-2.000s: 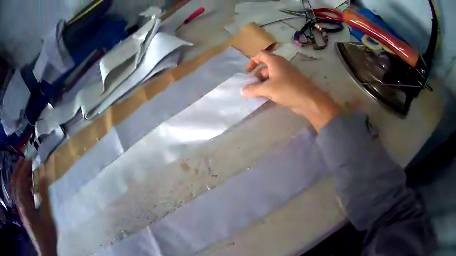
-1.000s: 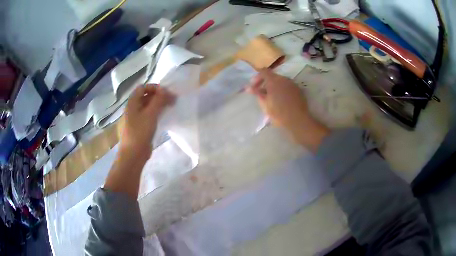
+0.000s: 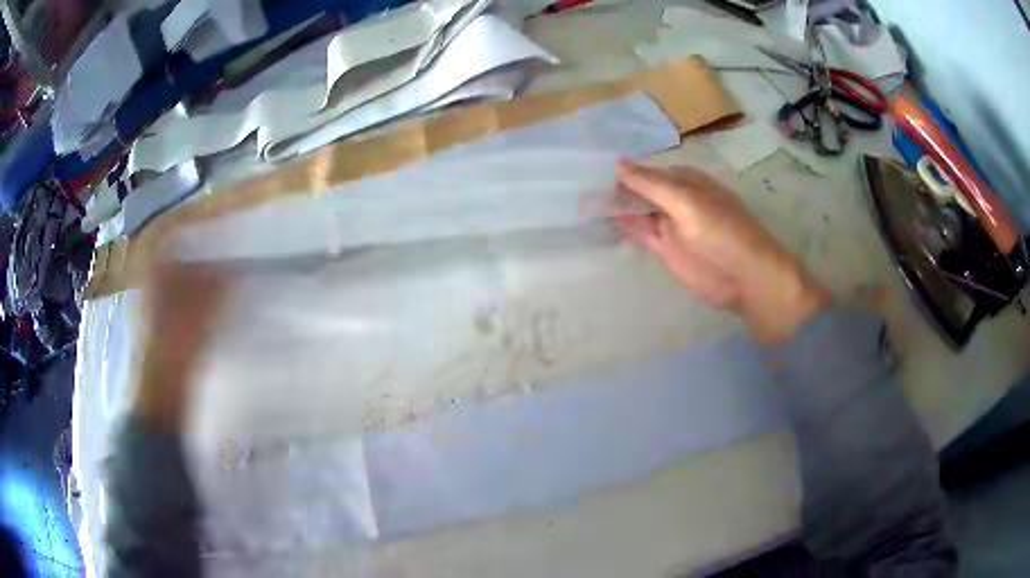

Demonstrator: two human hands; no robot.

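A thin whitish, see-through strip [image 3: 452,254] is stretched between my hands and blurred by motion. My right hand [image 3: 689,231] pinches its right end between thumb and fingers. My left hand [image 3: 186,322] is strongly blurred at the strip's left end; its fingers cannot be made out. Behind it a pale grey fabric strip [image 3: 531,147] lies along a brown paper strip [image 3: 305,181], whose right end curls up. A second lavender-grey strip [image 3: 576,435] lies nearer me, with a whiter piece at its left part.
An iron [image 3: 932,243] with an orange-red handle rests at the right. Red-and-black-handled scissors [image 3: 830,102] lie beside it. White and grey layers [image 3: 395,85] are piled behind the brown strip. Part of a small red tool [image 3: 559,7] shows at the top edge.
My left hand has moved from the middle to the far left, and the thin strip has gone from bunched to stretched out. The view has shifted, so the iron sits farther right.
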